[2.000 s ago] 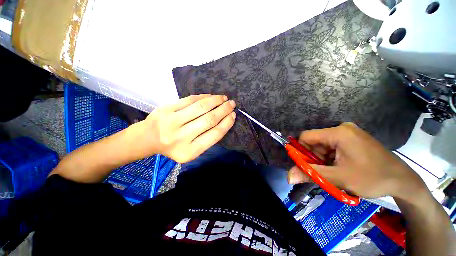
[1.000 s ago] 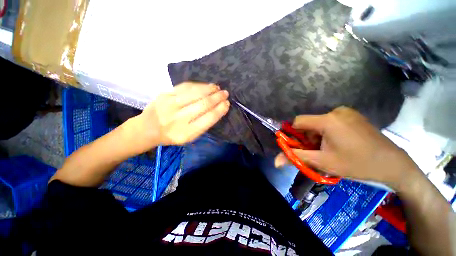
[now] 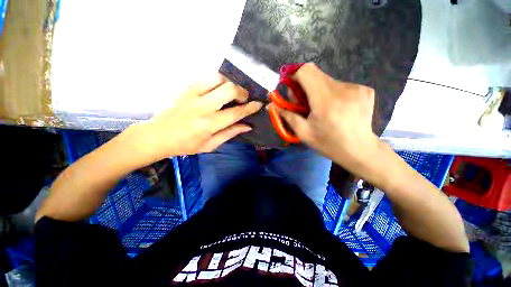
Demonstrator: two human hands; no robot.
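The dark mottled garment panel point(image 3: 342, 39) lies on the white table, its near part overhanging the front edge above my lap. My left hand point(image 3: 210, 115) rests on the panel's left corner with fingers apart; its thumb is not clearly visible. My right hand point(image 3: 336, 106) grips the red-orange handles of the scissors point(image 3: 287, 132), low over the panel, close to my left fingertips. A blurred whitish band point(image 3: 252, 68) runs from the handles toward the upper left across the panel; I cannot tell if it is the blades or a strip.
The white table point(image 3: 134, 50) has a brown-taped edge point(image 3: 25, 61) at far left. Part of the white machine point(image 3: 476, 28) is at upper right. Blue perforated crates point(image 3: 148, 224) stand below the table on both sides of my lap. A red stool point(image 3: 482, 179) is at lower right.
My view has shifted right. The scissors have turned, handles now nearer my left hand, and the slim blades no longer show clearly. The whitish band has appeared. My left fingers have spread.
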